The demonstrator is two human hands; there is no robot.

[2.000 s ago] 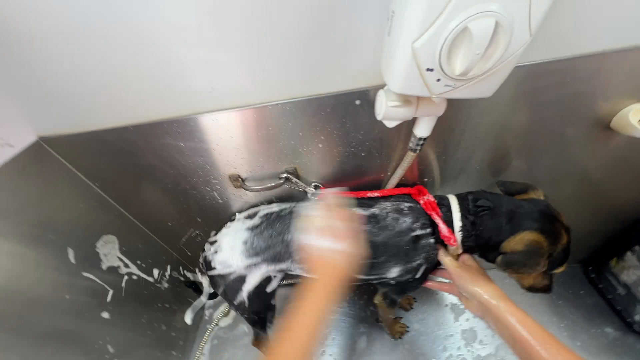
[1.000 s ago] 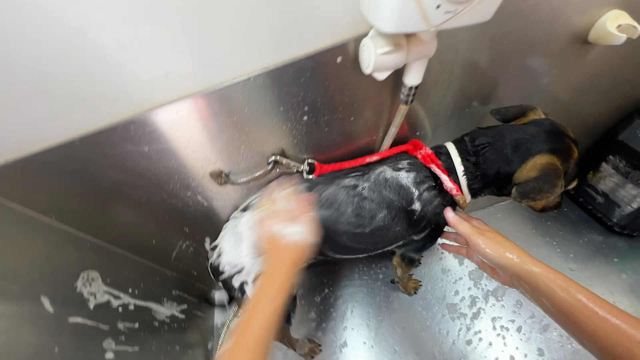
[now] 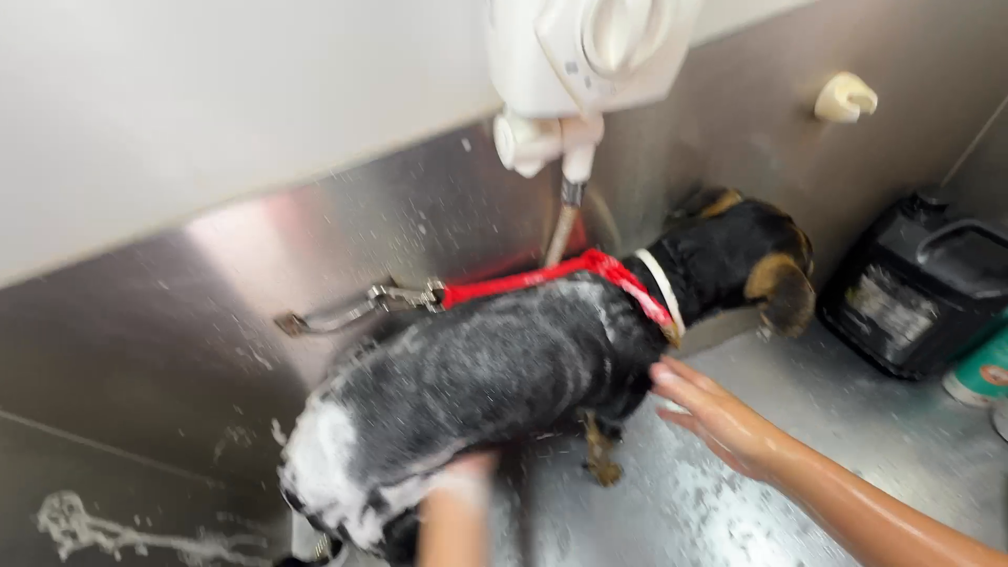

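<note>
A black and tan dog (image 3: 488,362) stands in a stainless steel tub, lather on its back and thick white foam on its rump. It wears a white collar (image 3: 661,290) and a red lead (image 3: 535,276), clipped by a metal snap hook (image 3: 405,296) to a wall bracket (image 3: 315,319). My left hand (image 3: 465,476), blurred, is at the dog's belly; its fingers are hidden beneath the body. Beside the dog's chest is my right hand (image 3: 709,409), fingers apart and holding nothing, the fingertips at or very near the fur.
A white water heater (image 3: 587,55) with a shower hose (image 3: 562,232) hangs on the wall behind the dog. Farther right is a cream shower holder (image 3: 845,98). A black plastic jerrycan (image 3: 921,283) and a green and white container (image 3: 980,374) stand at the right. Foam streaks (image 3: 118,535) mark the left wall.
My left hand has moved from the dog's foamy back and rump down to its belly. My right hand remains by the chest. Lather on the back looks more spread than two seconds ago.
</note>
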